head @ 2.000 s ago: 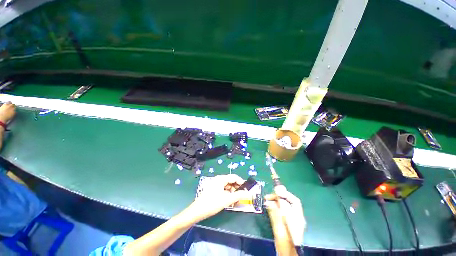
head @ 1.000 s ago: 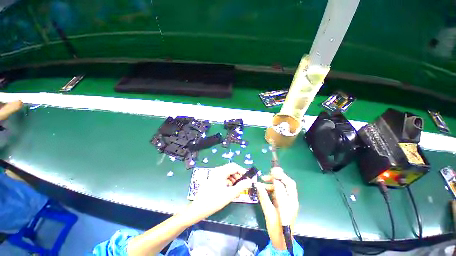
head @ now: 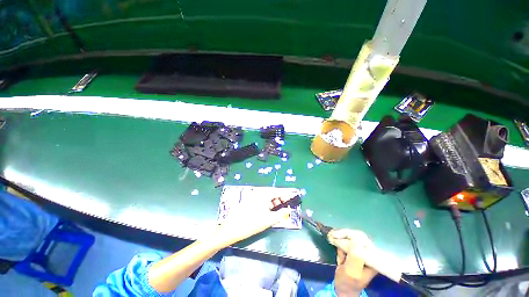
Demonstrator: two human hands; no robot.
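Note:
An open phone unit (head: 238, 200) lies flat on the green mat in front of me. My left hand (head: 261, 214) rests over its middle and holds a small black module (head: 292, 202) at its right end. My right hand (head: 351, 255) holds a soldering iron (head: 319, 226) like a pen, right of the unit. The iron's dark tip points up-left and is close to the unit's right edge; I cannot tell if it touches. The fingertips of my left hand are partly blurred.
A pile of black modules (head: 209, 148) and small white pieces (head: 265, 170) lie behind the unit. A brown tip-cleaning cup (head: 332, 152) stands at the taped post (head: 365, 87). A black fan unit (head: 395, 155) and soldering station (head: 464, 168) stand right. A black tray (head: 212, 76) lies beyond the white rail.
My right hand and the iron have moved down and right, with the iron turning from upright to pointing up-left. The other person's hand at the far left has left the view.

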